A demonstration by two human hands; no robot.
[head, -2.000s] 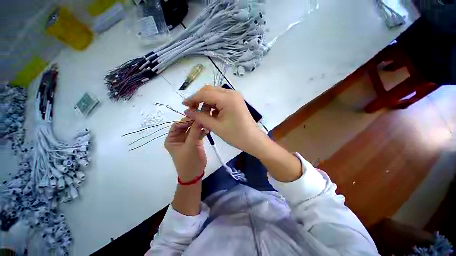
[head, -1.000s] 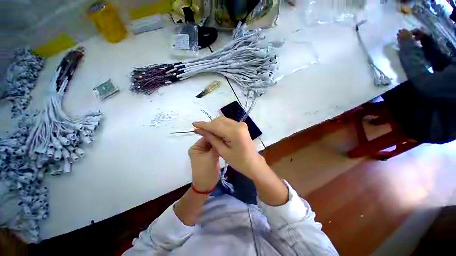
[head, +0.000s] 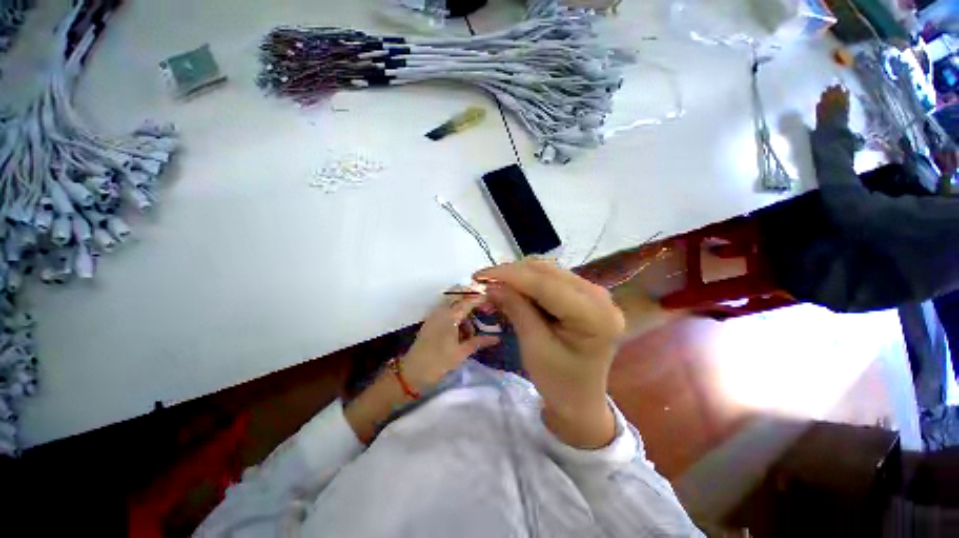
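My left hand (head: 444,342), with a red band at the wrist, is at the table's front edge, its fingers closed around the cable end. My right hand (head: 557,315) is just right of it, with thumb and fingertip pinched on a thin wire. Thin loose wires (head: 468,228) stick out from between the hands, some up and left, some to the right. Most of the cable is hidden by the hands. A pile of tiny white pieces (head: 346,171) lies on the table up and left of the hands.
A black phone (head: 521,209) lies just above my hands. A small yellow-green cutter (head: 456,124), a thick harness bundle (head: 442,63) and a green-grey square (head: 192,70) lie further back. More harnesses (head: 74,194) are at left. Another person's sleeve (head: 838,179) and a red stool (head: 722,264) are at right.
The view has shifted, so the table things sit higher in the picture. My hands are lower, at the table edge, and thin wires now spread to the right as well.
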